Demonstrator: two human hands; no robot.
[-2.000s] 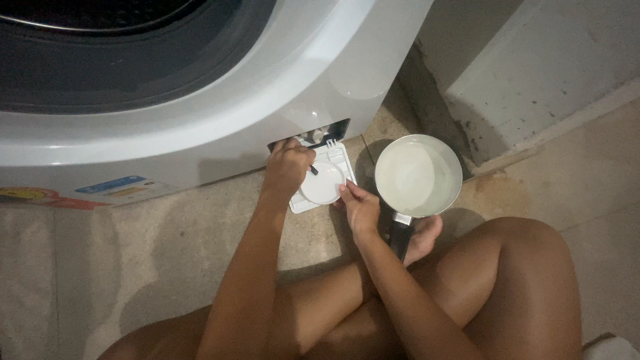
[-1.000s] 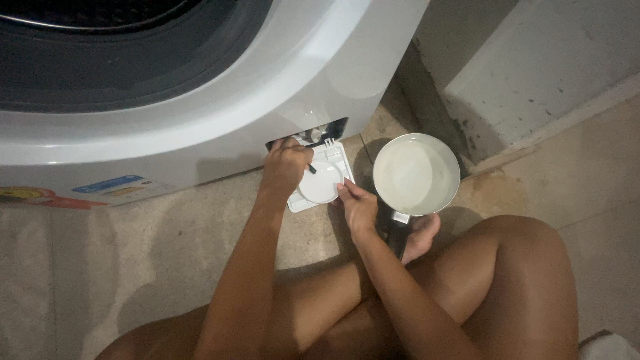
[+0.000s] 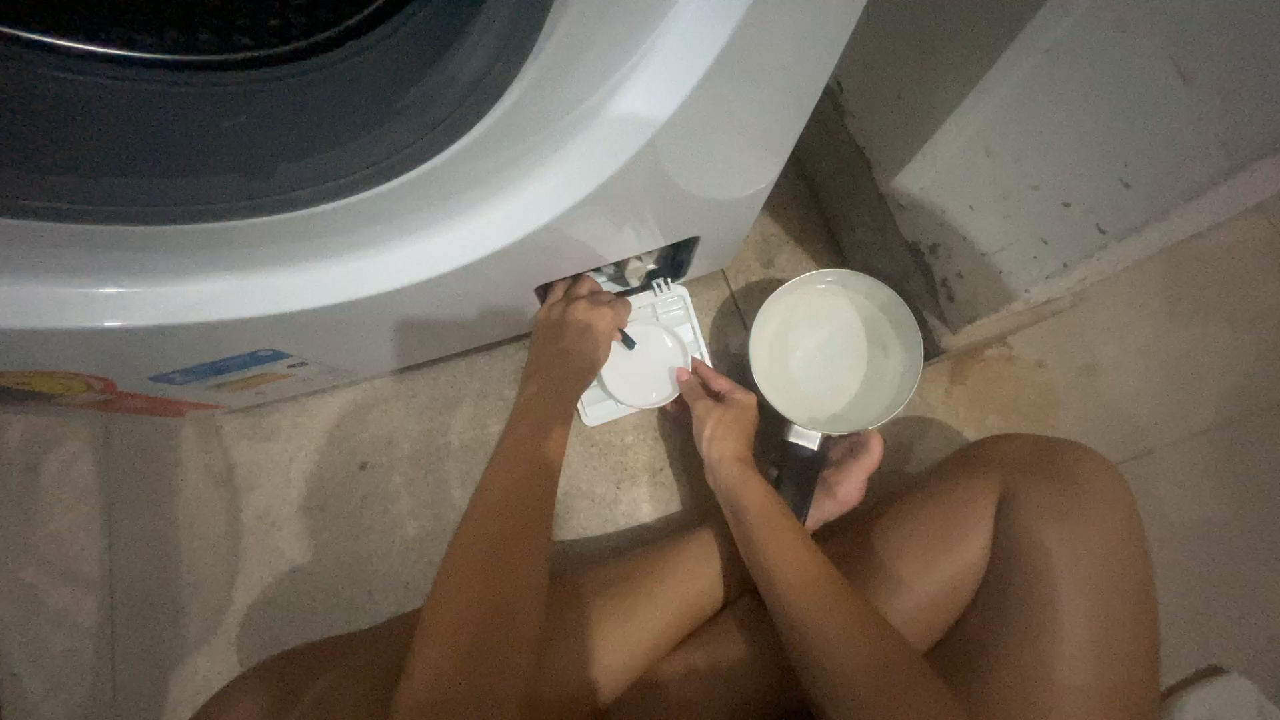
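My left hand (image 3: pixel 580 325) is closed at the open filter compartment (image 3: pixel 650 265) low on the front of a washing machine. From its fingers sticks the tip of a thin black hose or rod (image 3: pixel 627 340), over a small round white dish (image 3: pixel 648 365). My right hand (image 3: pixel 722 410) pinches the dish's right rim between thumb and fingers. Beneath the dish lies the white hinged compartment flap (image 3: pixel 598 412), folded down. Whatever the dish holds cannot be told. A white-lined saucepan (image 3: pixel 835 350) with liquid in it is just right of my right hand, its black handle (image 3: pixel 798 480) toward me.
The washing machine (image 3: pixel 660 150), with its large round door, fills the upper left. A rough wall (image 3: pixel 1080 150) rises at the upper right. My bent legs (image 3: pixel 1000 540) and a foot (image 3: pixel 848 480) are on the tiled floor (image 3: pixel 420 500), close to the saucepan's handle.
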